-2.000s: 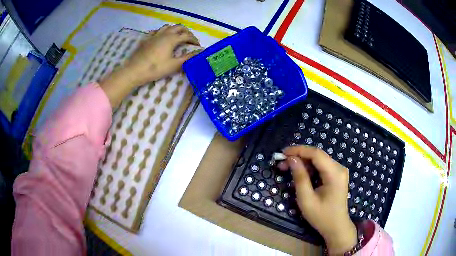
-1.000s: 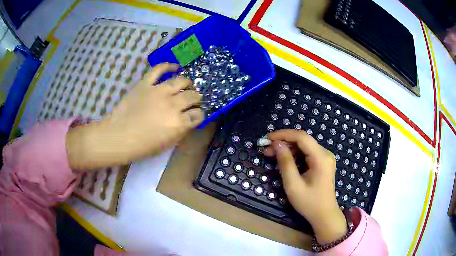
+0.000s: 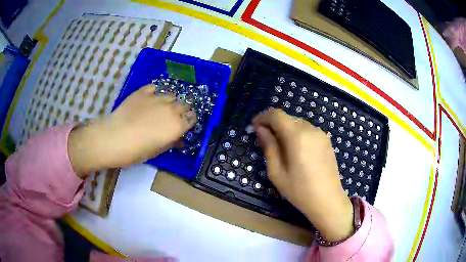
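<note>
My left hand is over the blue parts bin, its fingertips at the heap of shiny metal collars; whether it grips one is hidden. My right hand is over the black blister tray, thumb and fingertips pinching a small white cylindrical part, slightly blurred. Silver round tops show in many tray pockets around and beyond the hand. The bin stands against the tray's left side, its green label on the far inner wall.
The slotted holding board lies left of the bin, partly under my left arm. Brown cardboard shows under the tray. A second black tray lies on cardboard at the far right. Part of another person shows at the right edge.
My left hand has moved from the board to the bin. The bin has turned and shifted left and nearer, uncovering more tray. My right hand still pinches the white part.
</note>
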